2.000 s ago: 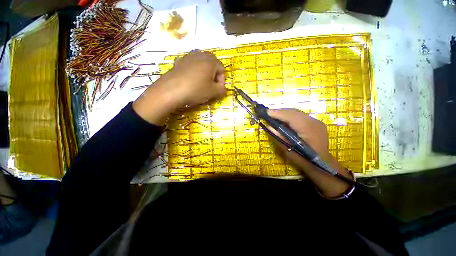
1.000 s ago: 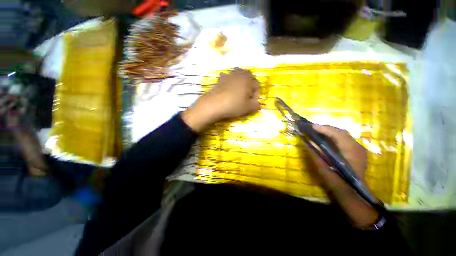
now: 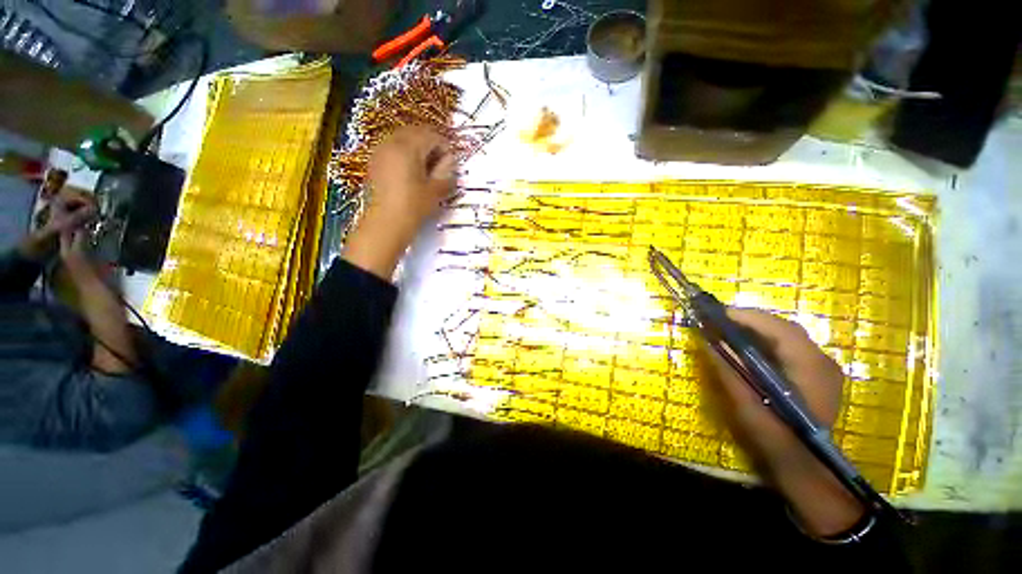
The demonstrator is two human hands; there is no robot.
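My right hand (image 3: 791, 364) holds the black soldering iron (image 3: 762, 376), its tip just above the yellow film panel (image 3: 762, 247). A thin tube runs beside the tip. My left hand (image 3: 410, 179) is over the near side of the wire bundle (image 3: 387, 110), a heap of copper-brown wires with whitish ends. Its fingertips are near the wires; whether they grip one cannot be told. Short dark and red-brown lead wires (image 3: 457, 269) stick out past the panel's left edge, and some lie across its left part.
A second panel stack (image 3: 241, 202) lies left. Red-handled cutters (image 3: 406, 43), a round tin (image 3: 615, 47) and a cardboard box (image 3: 717, 129) stand or lie behind. An amber patch (image 3: 546, 131) marks the white surface. Another person's hands (image 3: 70, 224) work far left by a black box (image 3: 143, 213).
My left hand has moved off the panel, left and away from me, to the wire bundle. The iron is still in my right hand. The view has shifted left, showing the neighbour and the tin.
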